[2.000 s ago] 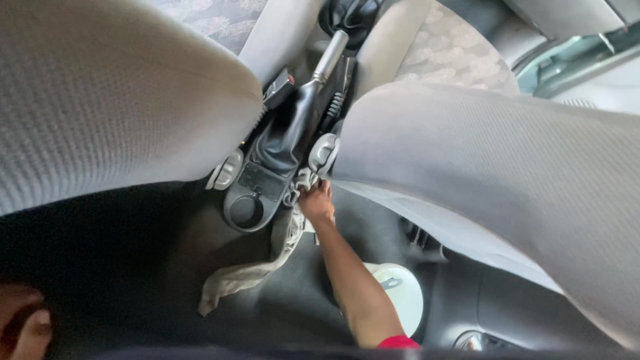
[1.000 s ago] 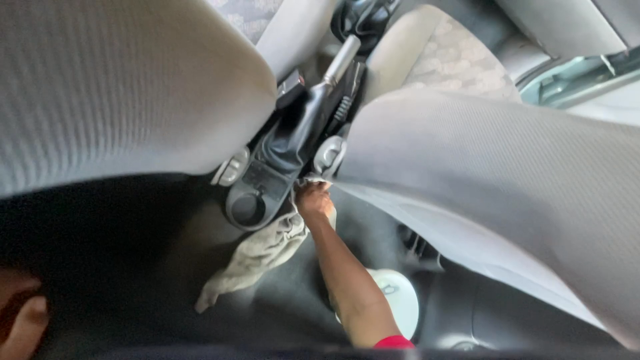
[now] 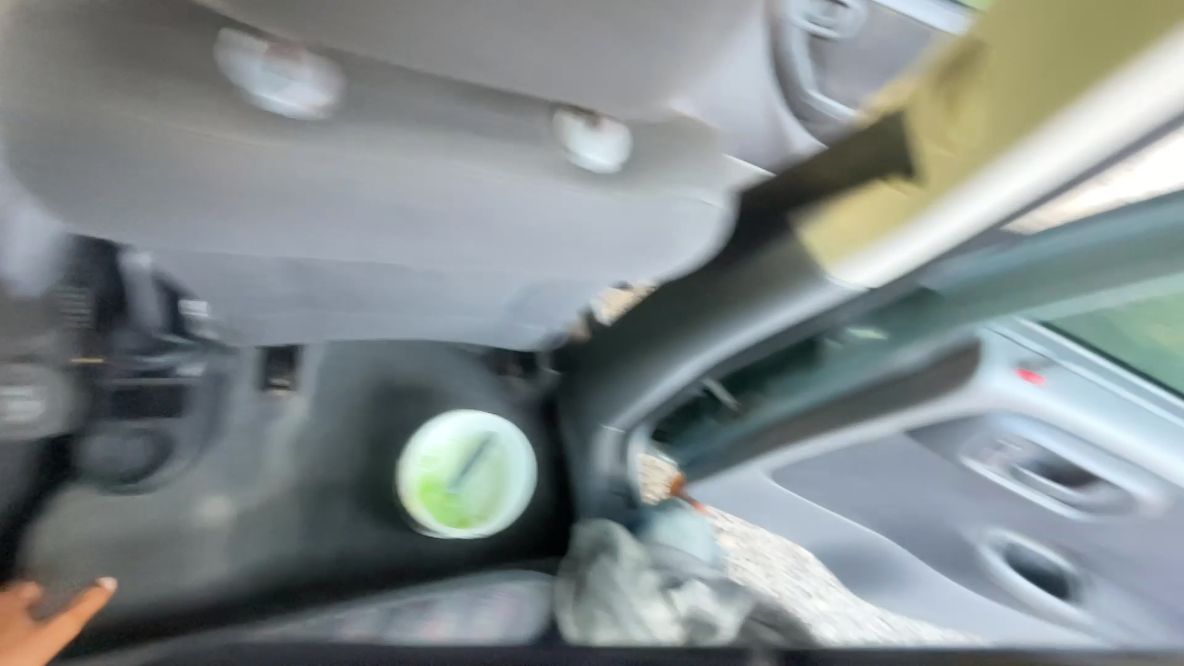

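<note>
Everything is blurred by motion. A hand with spread fingers, which looks like my left hand [image 3: 55, 620], enters at the lower left edge over the dark floor; nothing shows between its visible fingers. My right hand is out of view. Right of centre on the floor stands a round white bucket [image 3: 525, 481] with greenish contents and a dark, thin item inside. Crumpled grey cloth [image 3: 615, 587] lies at the bottom, near the door opening; whether it is the pale cloth from before I cannot tell. The console's cup holder [image 3: 129, 453] is at the left.
A grey car seat [image 3: 416, 213] spans the top, with two pale oval fittings. The door pillar [image 3: 740, 324] and a seat belt strap [image 3: 842, 176] rise at the right. Beyond stands a door panel [image 3: 925, 472] with a handle; gravelly ground [image 3: 786, 564] shows below it.
The view has swung far to the right, toward the door. My right hand, earlier at the cloth beside the console, has left the view. Fingers now show spread at the lower left.
</note>
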